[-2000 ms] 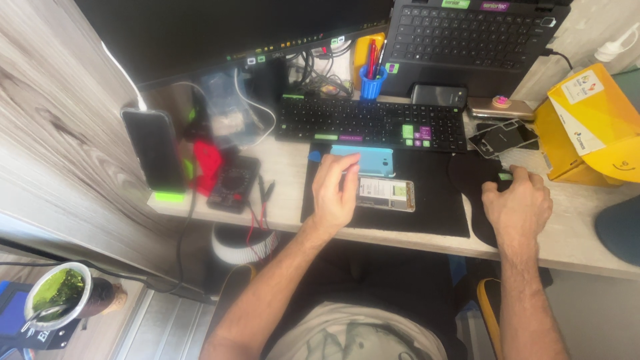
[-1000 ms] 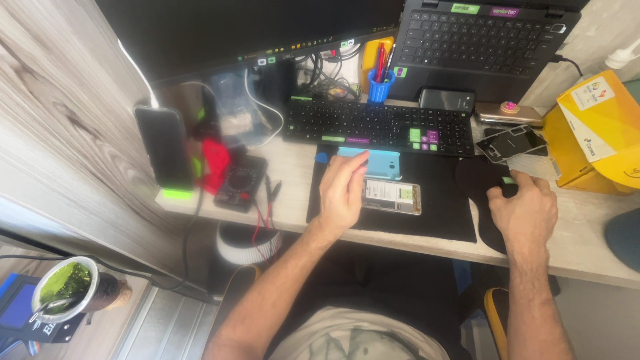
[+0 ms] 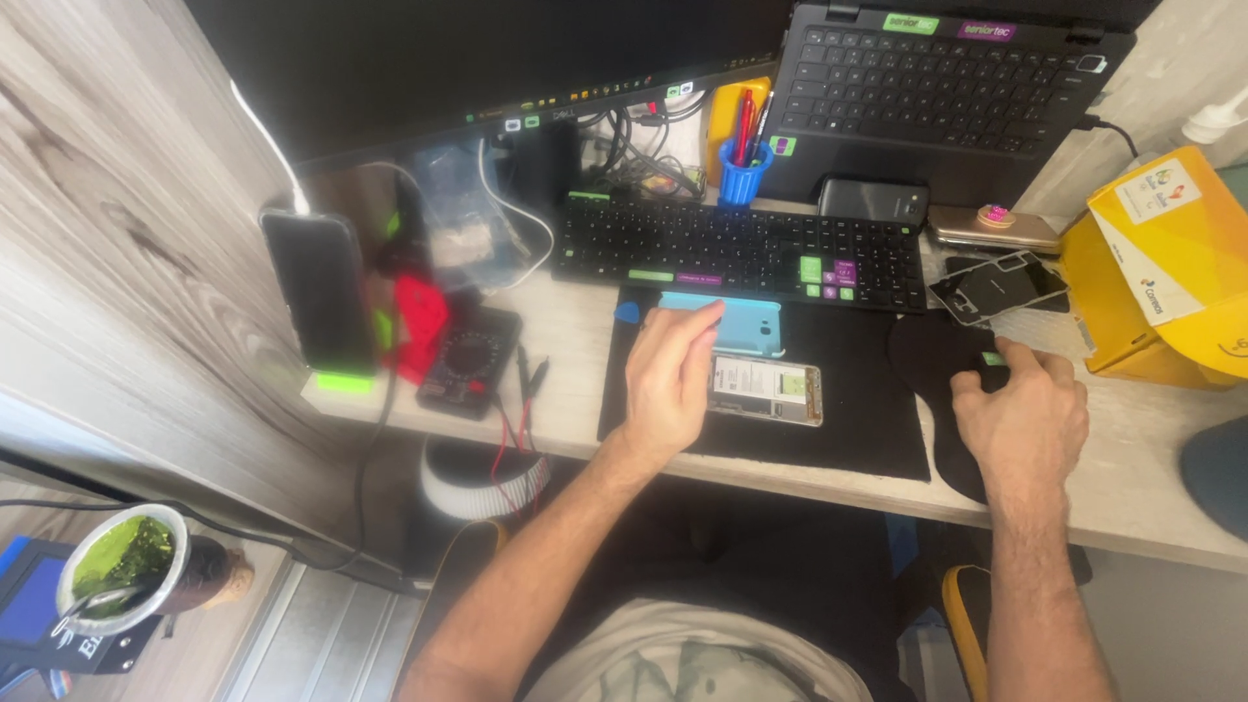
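Note:
My left hand [image 3: 671, 378] is raised over the left part of a black desk mat [image 3: 868, 390], its fingers bent together; whether something small is between them cannot be told. Partly behind it lies an opened smartphone [image 3: 785, 390] with its battery showing. Just above that phone is a light blue phone case [image 3: 756, 324]. A blue plastic pick [image 3: 627, 312] lies at the mat's upper left corner. My right hand [image 3: 1024, 414] rests on a dark computer mouse [image 3: 993, 370], on a black mouse pad [image 3: 951, 429] to the right of the desk mat.
A black keyboard [image 3: 741, 249] lies behind the mat, with a monitor [image 3: 468, 68] and laptop [image 3: 916, 97] beyond. A multimeter [image 3: 470, 361] with leads and a propped phone [image 3: 320, 292] are at left. A yellow box [image 3: 1150, 273] is at right. A cup [image 3: 122, 570] stands lower left.

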